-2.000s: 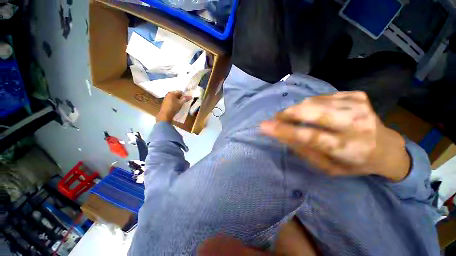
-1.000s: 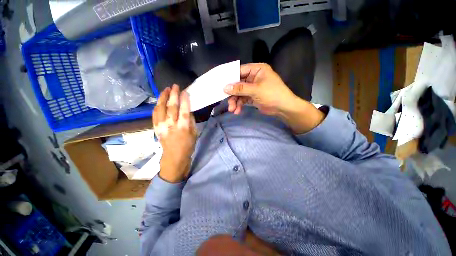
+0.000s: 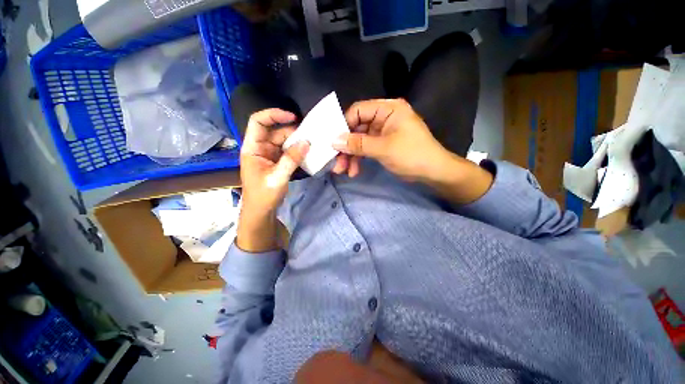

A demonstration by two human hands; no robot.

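Note:
A small white paper piece (image 3: 319, 136) is held up between both hands over my lap, in the upper middle of the view. It is roughly diamond-shaped and looks folded or turned. My left hand (image 3: 269, 161) pinches its left edge between thumb and fingers. My right hand (image 3: 387, 142) pinches its right edge, with the thumb on the near face. The fingertips behind the paper are partly hidden.
An open carton (image 3: 124, 236) with white and pale blue scraps stands at left. Above it is a blue crate (image 3: 79, 120) with clear bags. White scraps (image 3: 620, 169) and a dark piece lie by a brown carton (image 3: 537, 131) at right. A blue pedal (image 3: 392, 16) is at top.
My left hand came out of the scrap carton and both hands met at a white paper piece. Since one second ago, the longer-looking piece has become a smaller diamond, and my left thumb now presses on it.

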